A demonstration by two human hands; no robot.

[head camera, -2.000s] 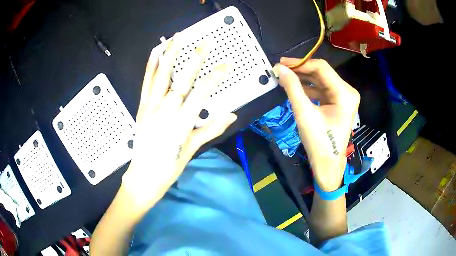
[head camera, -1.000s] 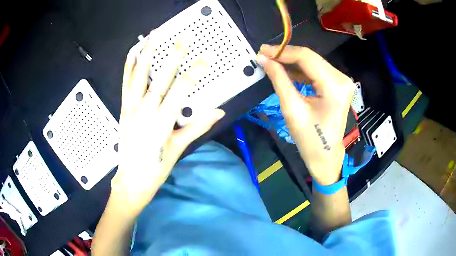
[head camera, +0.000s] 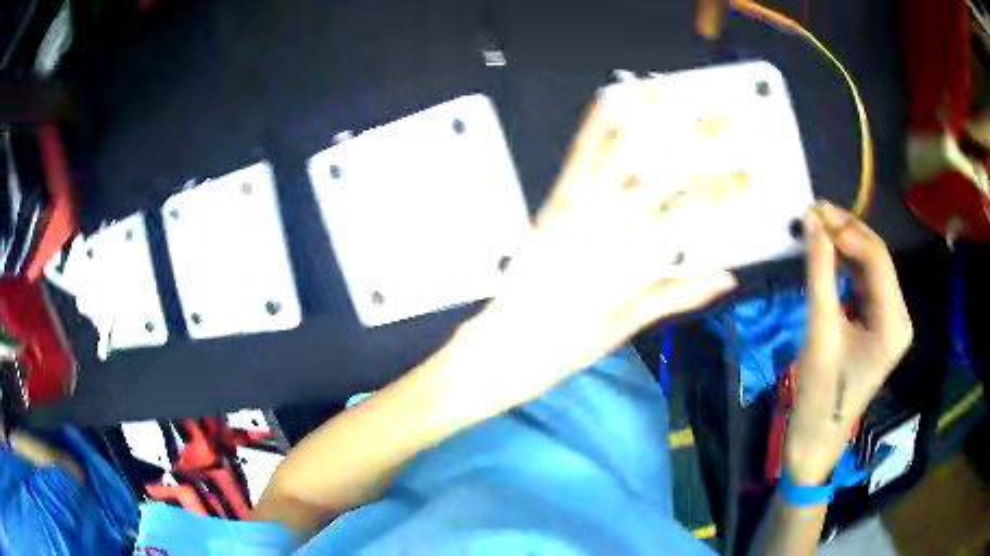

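A white set-top box [head camera: 749, 141] lies with its dark round feet up on the black table. My left hand [head camera: 608, 206] is spread flat over its left part, glaring and blurred. My right hand [head camera: 852, 293] pinches the end of a thin orange-yellow cable [head camera: 863, 119] at the box's lower right corner; the plug is hidden by my fingers. The cable loops up to the table's far side. My right wrist has a blue band.
More white boxes [head camera: 418, 206] lie in a row to the left. Red tape dispensers stand at the left [head camera: 38, 337] and right [head camera: 944, 196] ends. Below are a blue plastic bag [head camera: 765, 331] and bins of boxes with red dividers. A person's blue sleeve [head camera: 81, 489] shows lower left.
The view has swung left, so the box and both hands appear farther right and more of the row shows. Both hands keep their places at the box. The picture is more blurred.
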